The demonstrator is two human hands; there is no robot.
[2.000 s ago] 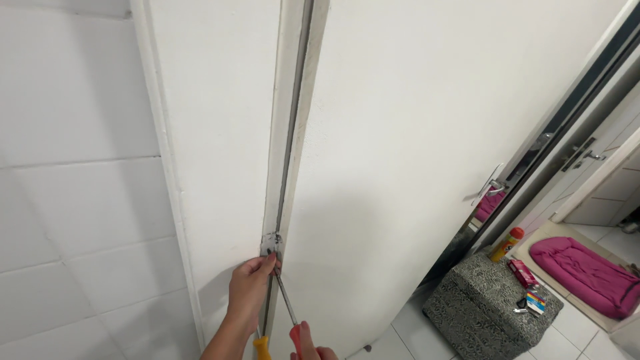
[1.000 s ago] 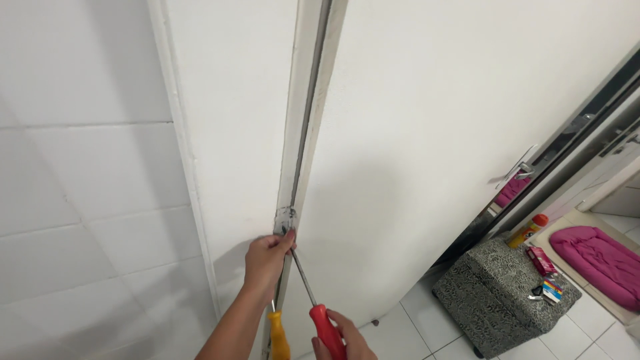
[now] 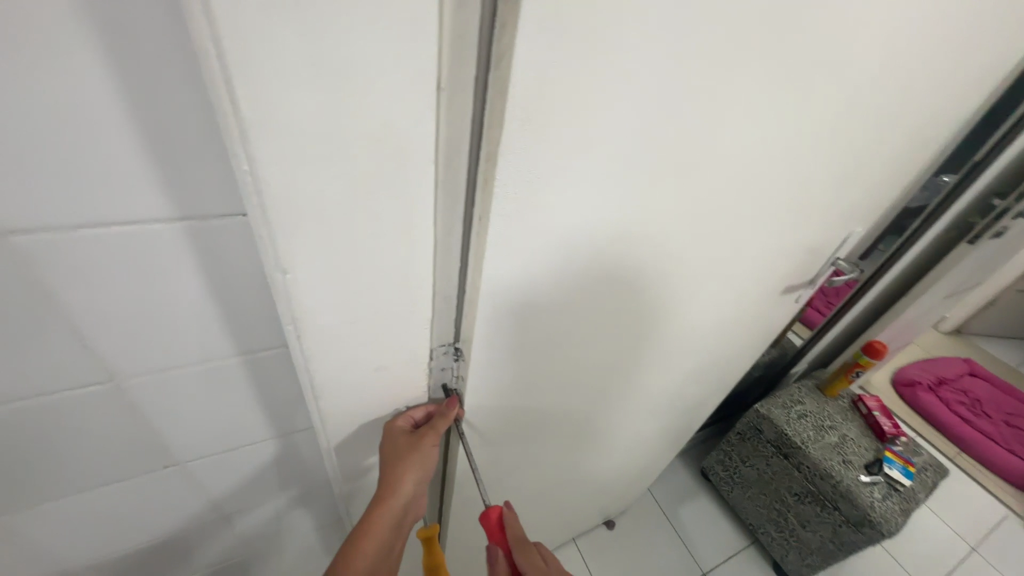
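A metal hinge [image 3: 446, 366] with smeared paint sits in the gap between the white door [image 3: 608, 200] and its frame [image 3: 352, 240]. Just below the hinge, my left hand [image 3: 416, 448] pinches near the tip of a long screwdriver shaft [image 3: 472, 460]. My right hand [image 3: 524, 552] is around that screwdriver's red handle [image 3: 498, 532], at the bottom edge of the view. A second screwdriver's yellow handle [image 3: 432, 550] hangs beneath my left hand, its shaft mostly hidden; how it is held cannot be told.
A patterned grey ottoman [image 3: 816, 472] stands right of the door, bearing a spray can [image 3: 854, 368], a red box [image 3: 878, 418] and small items. Behind it lies a magenta pet bed [image 3: 964, 408]. White tiled wall [image 3: 136, 304] is at left; the door handle [image 3: 840, 272] is at right.
The view has shifted somewhat. Both hands stay at the hinge with the red-handled screwdriver; no other plain change shows.
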